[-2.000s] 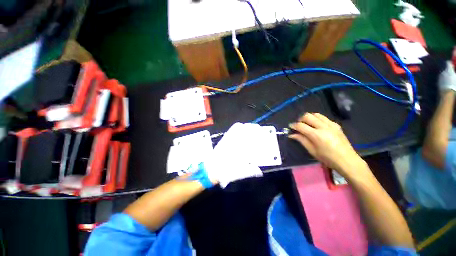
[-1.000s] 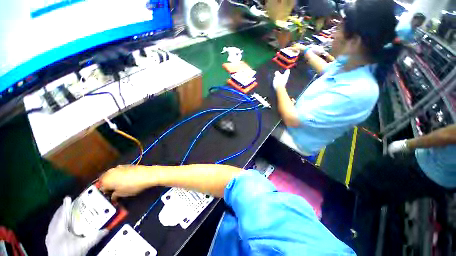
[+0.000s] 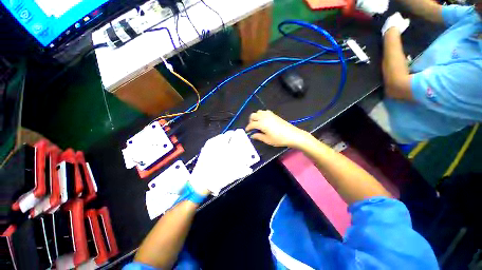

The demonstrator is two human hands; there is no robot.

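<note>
Three white square units lie on the black bench: one [image 3: 149,143] on a red tray [image 3: 163,162], one [image 3: 167,187] at the lower left, and one [image 3: 245,150] at the right. My left hand [image 3: 214,164], in a white glove with a blue wrist strap, lies on the right unit and holds it. My bare right hand [image 3: 268,128] is at that unit's upper right edge, its fingers pinched on a dark plug that is mostly hidden. Blue cables [image 3: 257,93] run from the units across the bench. An orange-yellow lead [image 3: 186,83] reaches the tray unit.
Stacked units in red trays [image 3: 58,176] stand at the left. A white-topped shelf [image 3: 158,51] and monitor [image 3: 58,16] are behind. A mouse [image 3: 293,84] and white connector bar [image 3: 358,51] lie to the right. Another person [image 3: 441,79] works at the right; a pink panel [image 3: 317,184] is below.
The view has swung back left and down. My right hand has moved from the tray unit to the right unit's edge. My left hand has moved from the tray unit onto the right unit.
</note>
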